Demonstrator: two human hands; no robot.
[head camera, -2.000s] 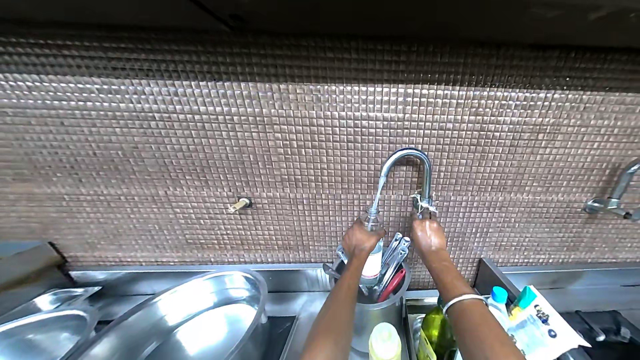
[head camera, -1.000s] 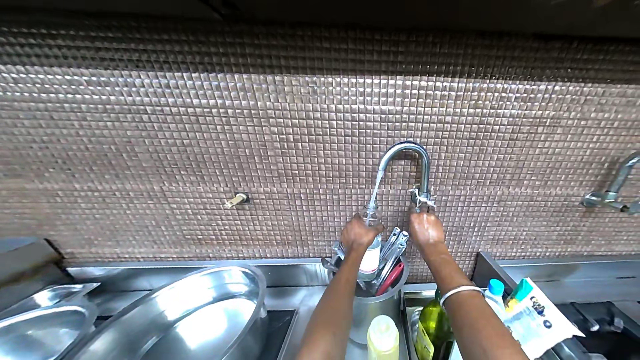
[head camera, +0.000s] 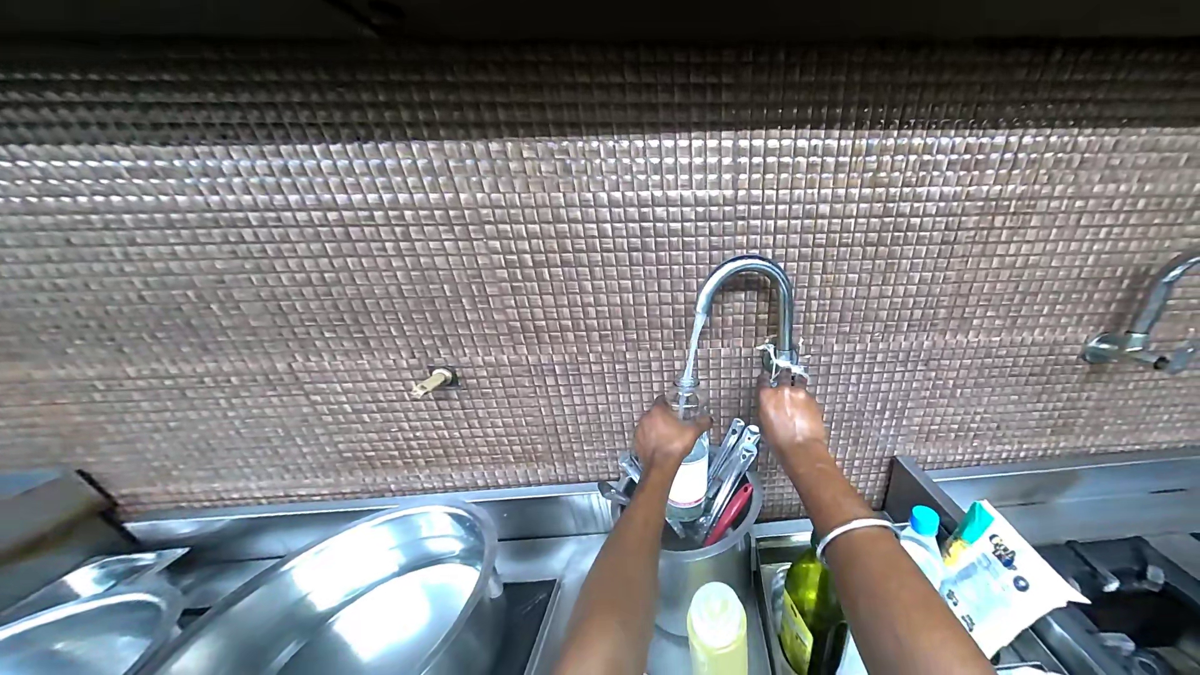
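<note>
My left hand (head camera: 667, 433) grips a clear glass bottle (head camera: 689, 483) with a white label, upright under the spout of a curved chrome faucet (head camera: 750, 267). A stream of water (head camera: 695, 347) runs from the spout to the bottle's mouth. My right hand (head camera: 789, 412) is at the base of the faucet, its fingers around the fitting just below a white tie (head camera: 784, 361). Behind and below the bottle stands a metal pot (head camera: 684, 562) holding several steel utensils (head camera: 736, 469) and a red-handled one (head camera: 729, 514).
A large metal basin (head camera: 375, 600) and other metal pans (head camera: 89, 628) lie at left. A yellowish squeeze bottle (head camera: 717, 633) stands in front of the pot. At right are a green bottle (head camera: 808, 605), a white packet (head camera: 1008, 581), a stove (head camera: 1125, 600) and another faucet (head camera: 1144, 328).
</note>
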